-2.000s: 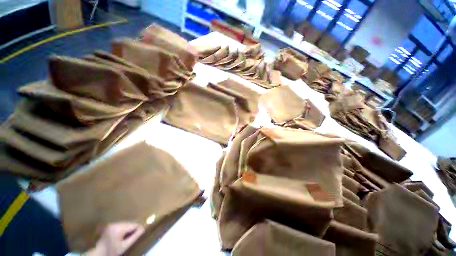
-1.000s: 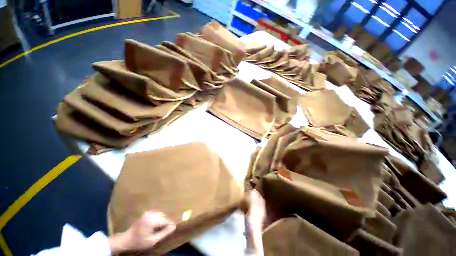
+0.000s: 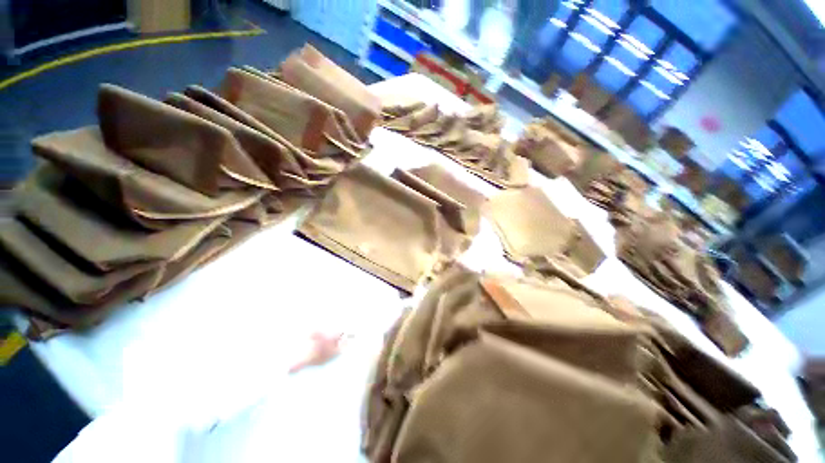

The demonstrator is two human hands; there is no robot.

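My left hand (image 3: 317, 353) is small, blurred and washed out over the white table top (image 3: 271, 307), with a white sleeve running to the lower left. No cloth shows in it; its finger pose is unclear. A brown bag piece (image 3: 534, 402) lies large at the bottom front, on the right-hand stack. It has a pointed corner at its top left and covers much of the pieces under it. A reddish-brown patch (image 3: 505, 298) shows on a piece behind it. My right hand is not in view.
A fanned stack of brown pieces (image 3: 167, 145) runs along the left table edge. Folded pieces (image 3: 375, 222) lie mid-table, with more brown stacks (image 3: 669, 262) at the right and back. Shelves with blue bins (image 3: 389, 59) stand behind. Dark floor with yellow lines is at left.
The brown piece under my hands has gone from the front left of the table. A large piece now covers the right-hand stack. My right hand has left the view; the camera view has shifted.
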